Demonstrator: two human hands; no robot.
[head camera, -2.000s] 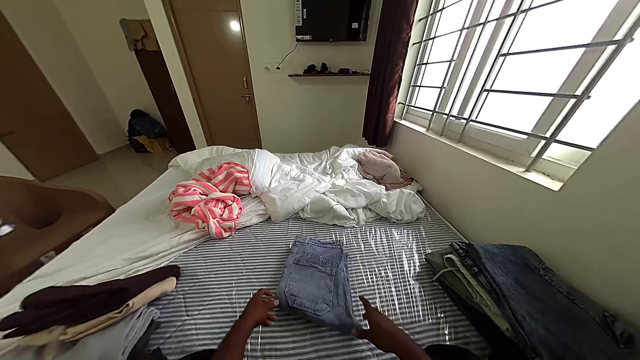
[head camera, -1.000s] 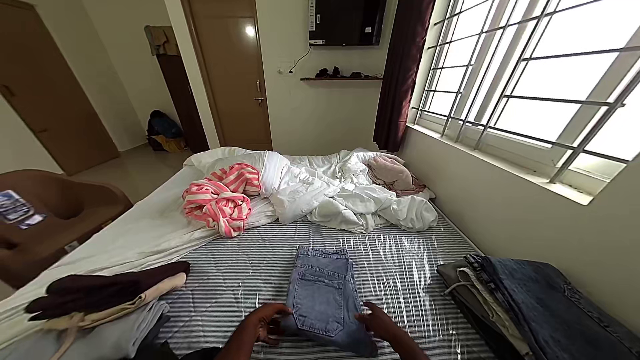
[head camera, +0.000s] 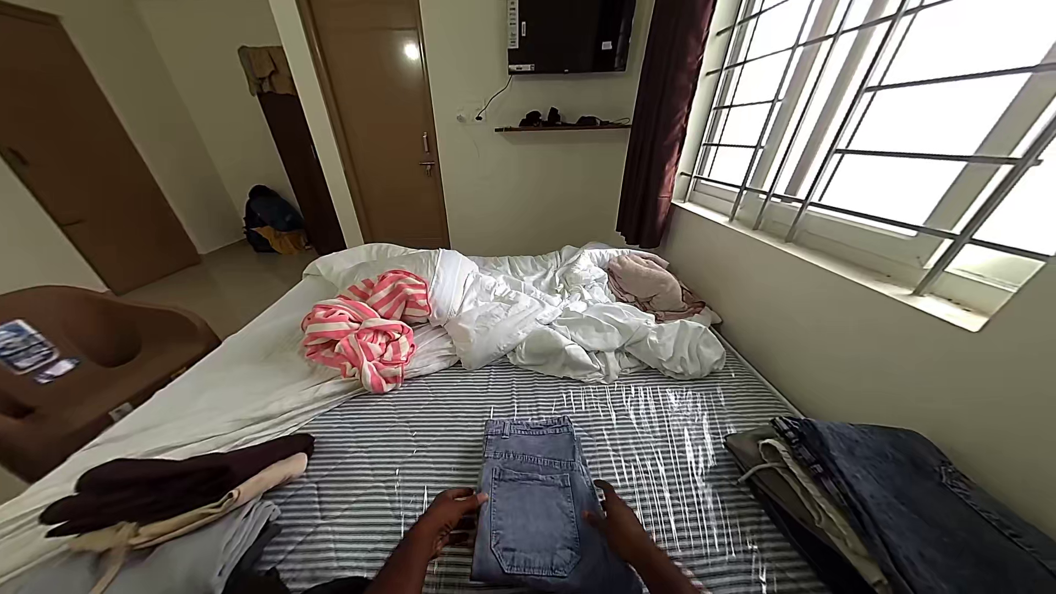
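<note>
A pair of blue denim jeans (head camera: 535, 511), folded with a back pocket facing up, lies on the striped mattress (head camera: 371, 470) right in front of me. At its left edge is my left hand (head camera: 450, 520), thumb touching the denim and fingers curled beside it. My right hand (head camera: 619, 524) rests along the right edge, thumb on top of the fabric. Whether the fingers of either hand reach under the jeans is hidden. The waistband points away from me.
Folded clothes (head camera: 181, 495) lie at the left; a stack with dark jeans (head camera: 907, 487) is at the right by the wall. A pink-striped cloth (head camera: 363, 330) and a crumpled white sheet (head camera: 569, 322) cover the far end. A brown chair (head camera: 107, 363) stands left of the bed.
Both hands have moved from the near end of the jeans to farther up along their sides. The jeans now lie straighter than two seconds ago.
</note>
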